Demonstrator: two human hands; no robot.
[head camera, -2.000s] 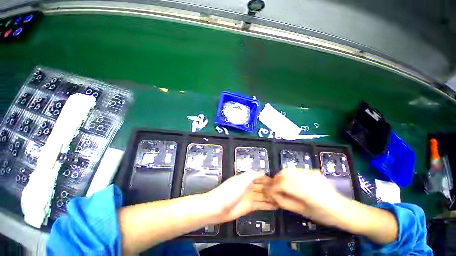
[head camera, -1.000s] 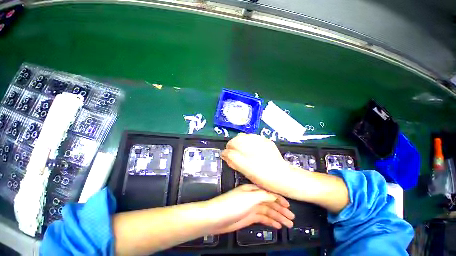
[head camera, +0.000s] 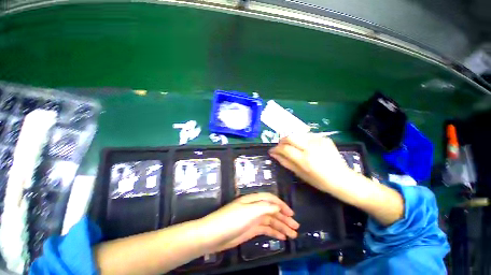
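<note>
A black phone tray with several side-by-side slots lies in front of me. Dark phone housings with pale components at their top ends lie in it, one in the leftmost slot. My left hand is over the lower part of the third housing, fingers loosely apart, with nothing visible in it. My right hand is over the upper end of the fourth slot, thumb and fingertips close together; whether they hold a small part is too blurred to tell.
A blue dish with whitish contents, white scraps and a white card lie behind the tray. A blister tray bearing a white strip is at left. A black bin and blue bin are at right.
My right hand has moved right from the third housing to the fourth slot. My left hand stays low over the third housing. The whole scene has shifted left in view.
</note>
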